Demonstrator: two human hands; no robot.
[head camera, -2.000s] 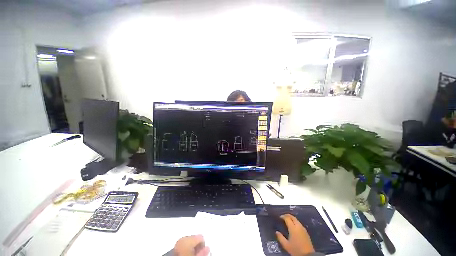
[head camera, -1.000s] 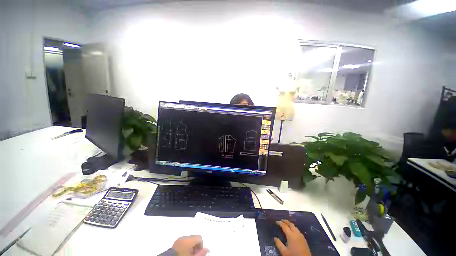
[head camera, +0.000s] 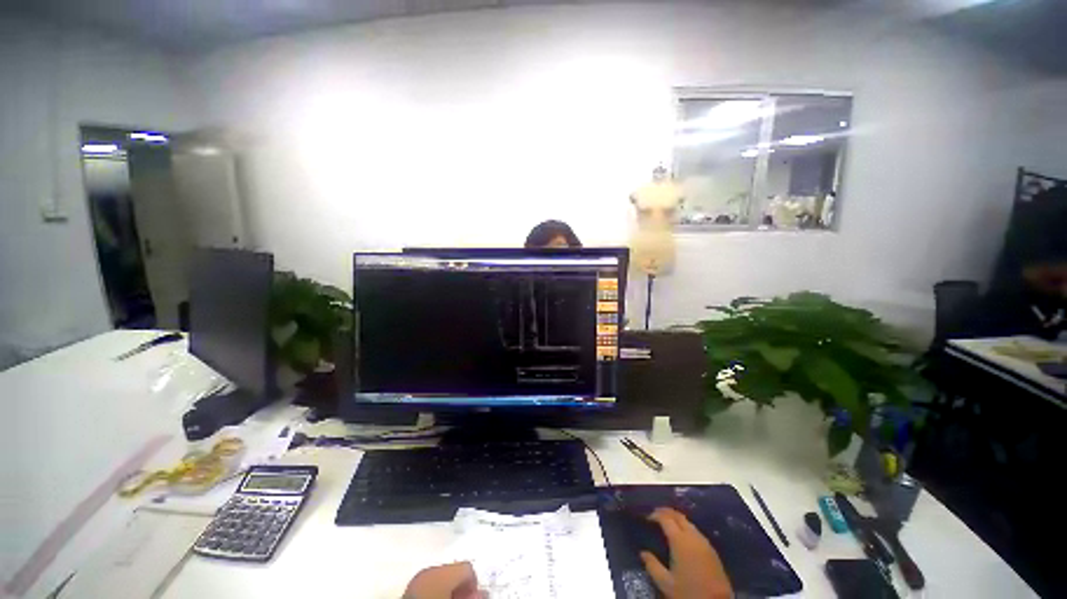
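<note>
The monitor (head camera: 486, 334) shows a black CAD window with thin pattern outlines right of its middle and orange buttons at its right edge. My right hand (head camera: 688, 559) lies on the black mouse pad (head camera: 749, 544), curved over a dark mouse that is mostly hidden under it. My left hand (head camera: 445, 582) rests at the bottom edge of the picture with curled fingers, at the left side of the white spec sheet (head camera: 538, 556); whether it holds anything cannot be seen. The black keyboard (head camera: 468, 480) lies between sheet and monitor.
Grey calculator (head camera: 255, 515) and yellow loops (head camera: 187, 468) lie left. A thin dark pen (head camera: 769, 515), teal item (head camera: 832, 513), dark-handled tools (head camera: 895, 550) and black phone (head camera: 860, 578) lie right. Potted plants flank the monitor. A person's head (head camera: 552, 234) and dress form (head camera: 655, 228) stand behind.
The screen went from several small pattern outlines to one larger outline right of its middle. The view has shifted a little. My hands stay in about the same places.
</note>
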